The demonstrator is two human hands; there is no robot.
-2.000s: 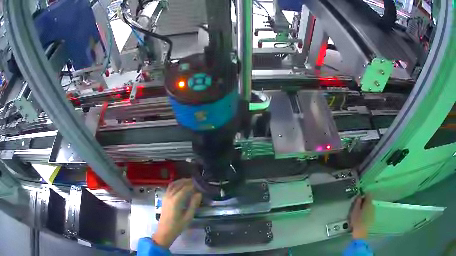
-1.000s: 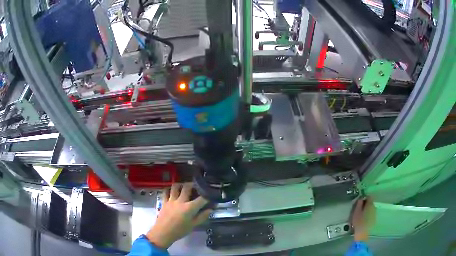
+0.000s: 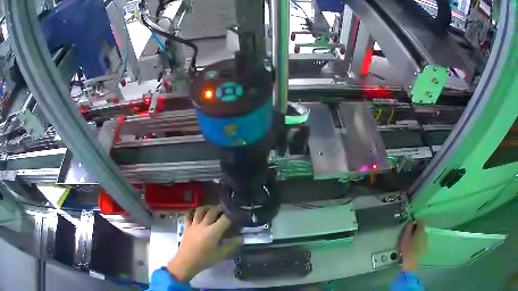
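Note:
A tall black inspection head with a blue band (image 3: 235, 129) and an orange light stands over the sliding fixture (image 3: 312, 220). Its black lens ring (image 3: 250, 206) is just above the fixture's silver left end. My left hand (image 3: 203, 241) is at the left of the lens ring, fingers bent, fingertips at the fixture's left side and partly hidden; I cannot tell if it holds anything. My right hand (image 3: 411, 245) is at the bench's right edge, blurred, fingers curled; its grip is not clear. A black cover plate (image 3: 274, 265) lies in front of the fixture.
A control button panel (image 3: 385, 259) is left of my right hand, and a pale green-lit flap (image 3: 460, 248) is right of it. Red bins (image 3: 170, 196) and upright black holders (image 3: 108, 241) are at left. Conveyor rails (image 3: 170, 156) run behind. Aluminium posts (image 3: 74, 122) frame both sides.
The fixture's long dark-silver block no longer shows right of the lens; its pale plate now reaches close to the lens ring. My left hand has shifted slightly right and is flatter. My right hand stays about in place.

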